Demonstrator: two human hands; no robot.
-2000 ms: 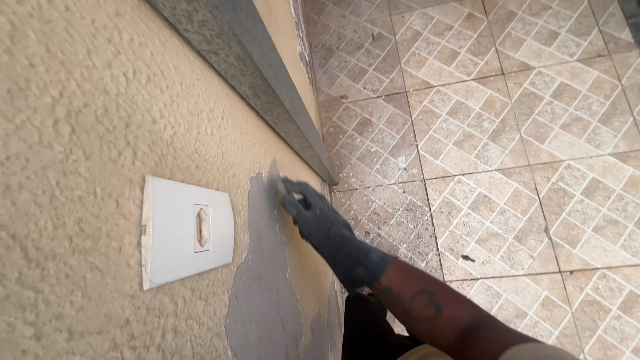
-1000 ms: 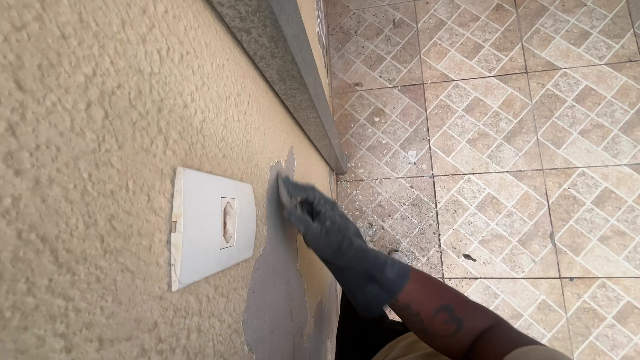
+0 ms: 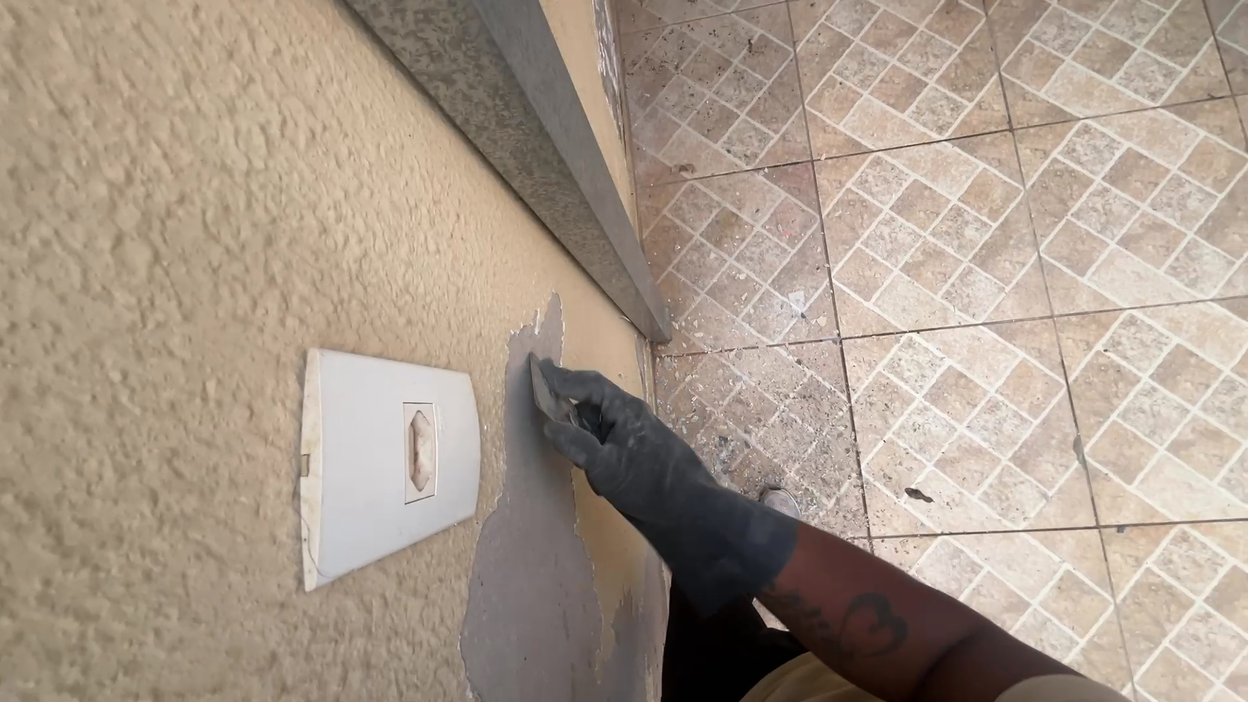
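My right hand [image 3: 609,424], in a dark grey glove, grips a thin flat scraper blade [image 3: 542,388] between thumb and fingers. The blade rests against a bare grey patch [image 3: 531,604] on the beige wall, just below its pointed top end. Flaking paint edges border this patch. To the left of the hand, a white electrical cover plate [image 3: 366,458] with a small recessed socket is fixed to the textured wall. The scraper's handle end is hidden in the glove. My left hand is not in view.
A grey metal ledge or frame [image 3: 546,146] projects from the wall above the hand. Paint chips [image 3: 726,390] are scattered over the patterned floor tiles [image 3: 960,390] along the wall. The tip of a shoe [image 3: 780,502] shows beside the forearm.
Two seconds ago the blade was at the upper tip of the grey patch; now some bare grey surface shows beyond it. The view has shifted somewhat.
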